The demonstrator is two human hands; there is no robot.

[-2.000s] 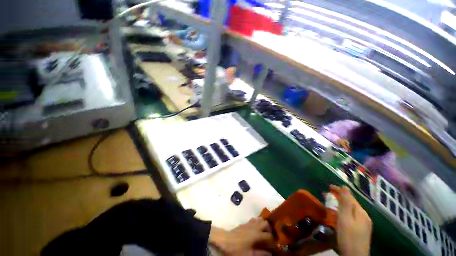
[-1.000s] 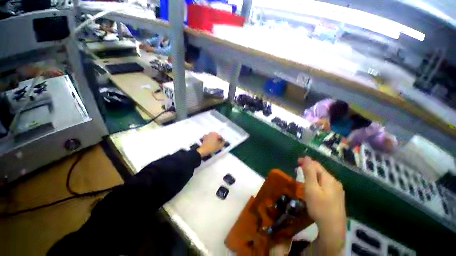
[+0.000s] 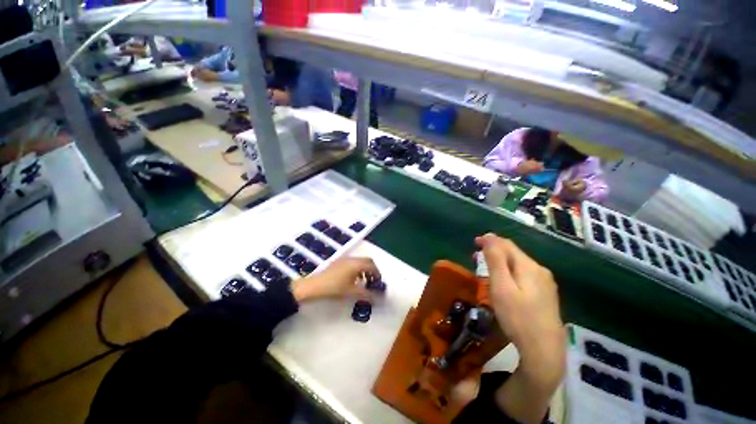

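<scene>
The orange-brown toggle press fixture stands tilted in view on the white work sheet. Its dark and silver clamp linkage is on the plate. My right hand is wrapped round the press handle at the fixture's top; its pale tip shows by the thumb. My left hand is over the sheet left of the fixture, thumb and fingers around a small black housing, partly hidden. Another black housing lies just below it. The fixture nest cannot be made out clearly.
The left white blister tray holds rows of black parts. Another tray with black parts is at lower right. A green conveyor runs behind, with more trays beyond. A shelf crosses above. A person in pink sits opposite.
My left hand has moved from the left tray down to the housings on the sheet. The tray's far end now shows a single black part. My right hand stays on the handle. The view has shifted.
</scene>
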